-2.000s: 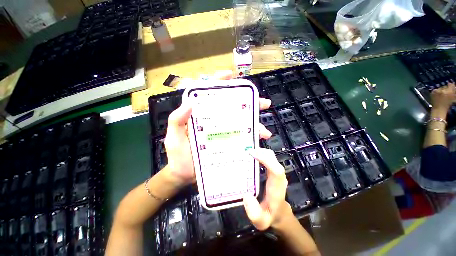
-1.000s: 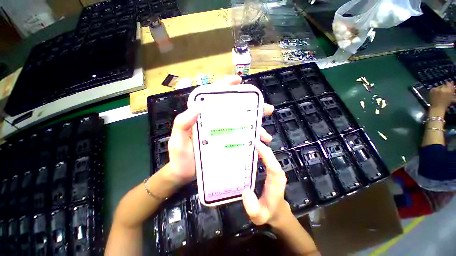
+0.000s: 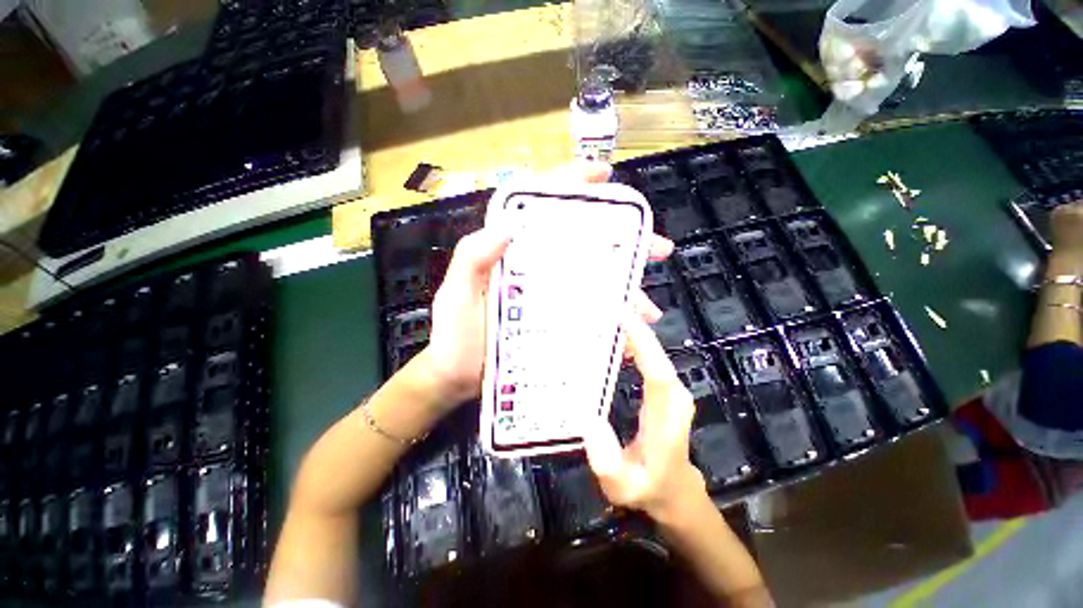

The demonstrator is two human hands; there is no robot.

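Observation:
A smartphone (image 3: pixel 564 327) in a pale case is held upright over the tray, its bright screen facing me and showing a list with small icons down its left side. My left hand (image 3: pixel 461 321) is wrapped around the phone's left side, with fingertips showing at its right and top edges. My right hand (image 3: pixel 653 434) is at the phone's lower right, its thumb at the bottom corner of the screen; some of its fingers are hidden. A black blister tray (image 3: pixel 819 311) of dark plastic housings lies beneath both hands.
Another filled tray (image 3: pixel 255 410) is at left, and stacked trays (image 3: pixel 214 131) behind it. A white-labelled bottle (image 3: pixel 594 122), clear bags (image 3: pixel 713 101) and a hanging plastic bag (image 3: pixel 867 59) are behind. Pale bits (image 3: pixel 932 238) and a coworker's arm (image 3: pixel 1061 297) are at right.
The screen has gone from a chat with green bubbles to a list with small icons. The whole scene has shifted a little right in view. Both hands still hold the phone.

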